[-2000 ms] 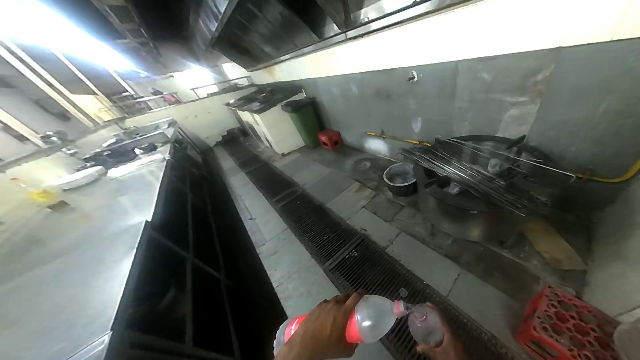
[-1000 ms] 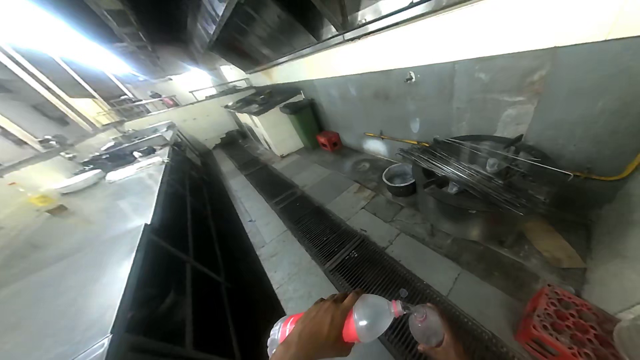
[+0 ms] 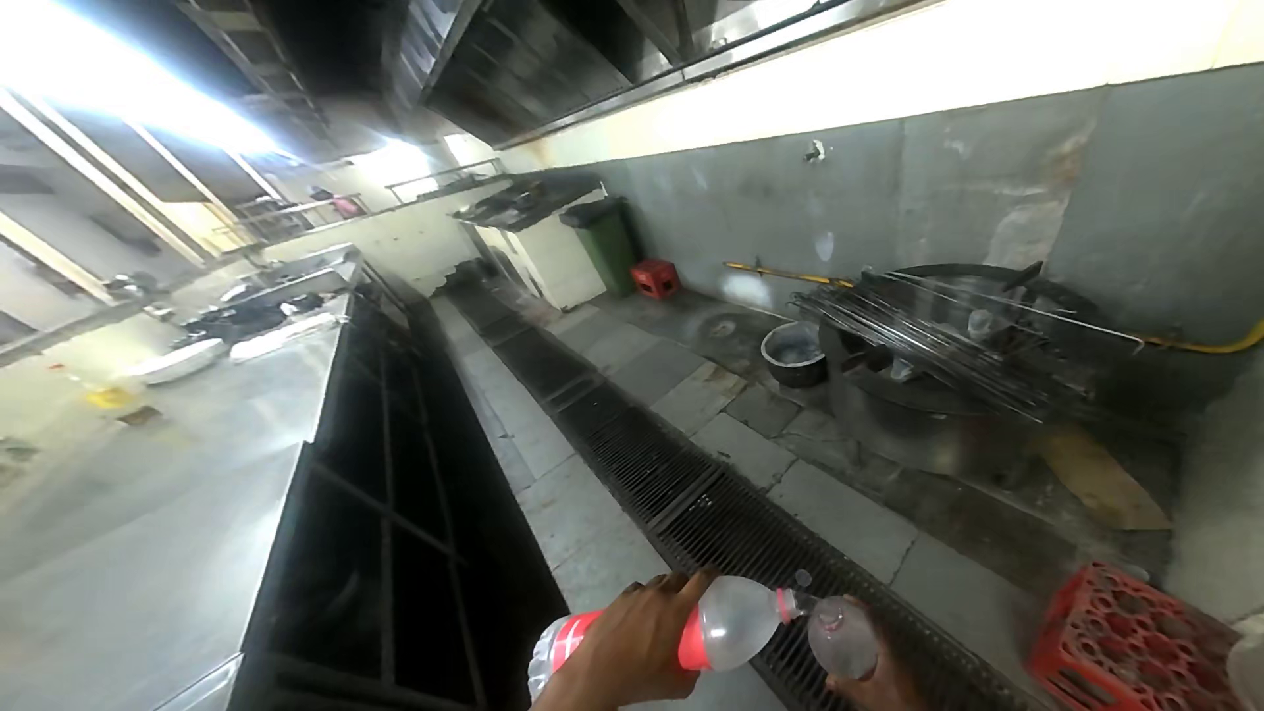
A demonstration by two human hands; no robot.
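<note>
My left hand (image 3: 632,647) is wrapped around a clear plastic bottle (image 3: 739,622) with a red label. The bottle lies tilted nearly level, its neck pointing right. In my right hand (image 3: 884,676) is a second clear plastic vessel (image 3: 842,640), seemingly a bottle, its near end hidden by my fingers. The neck of the labelled bottle is close to the top of this vessel; whether they touch I cannot tell. Both hands are over the metal floor grating (image 3: 691,504). Small clear drops or bubbles show beside the neck.
A long steel counter (image 3: 168,494) runs along the left. At the right stand a red plastic bottle crate (image 3: 1136,642) and a round burner stove (image 3: 928,434) with metal skewers across it. A metal pot (image 3: 793,354), a green bin (image 3: 604,247) and a red crate (image 3: 656,278) stand by the wall.
</note>
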